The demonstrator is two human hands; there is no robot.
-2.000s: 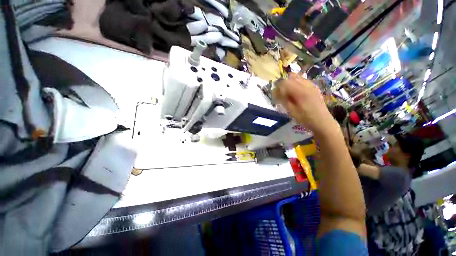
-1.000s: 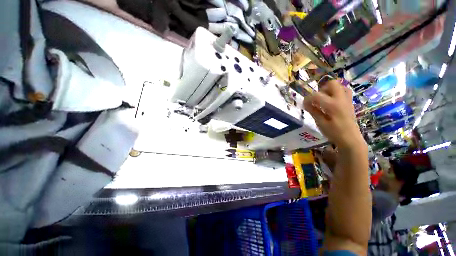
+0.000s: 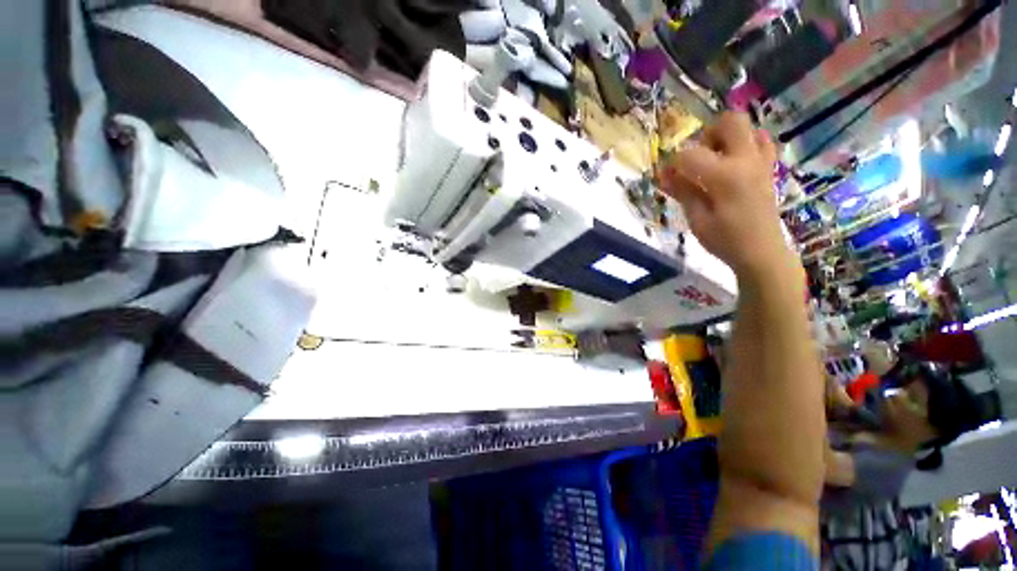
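Observation:
The striped garment piece [image 3: 212, 323], pale grey with dark stripes, is heaped on the left of the table. The white sewing machine [image 3: 446, 167] stands right of it, its dark control panel [image 3: 608, 265] lit. The garment's tip lies left of the presser foot area [image 3: 413, 243]. My right hand [image 3: 719, 178] is raised above the back right end of the machine, with fingers curled; whether it holds a thread or anything else cannot be told. My left hand is out of view.
Yellow-handled snips [image 3: 546, 340] lie below the machine arm. Red and yellow items [image 3: 694, 385] are at the table's right end. A ruler [image 3: 413, 444] runs along the front edge. A blue basket [image 3: 580, 513] is below. Dark garments [image 3: 368, 39] are piled behind. A person [image 3: 892, 435] is at right.
Since two seconds ago my right hand has moved up and to the right, still with curled fingers. The view has shifted and turned slightly. The striped garment lies much the same.

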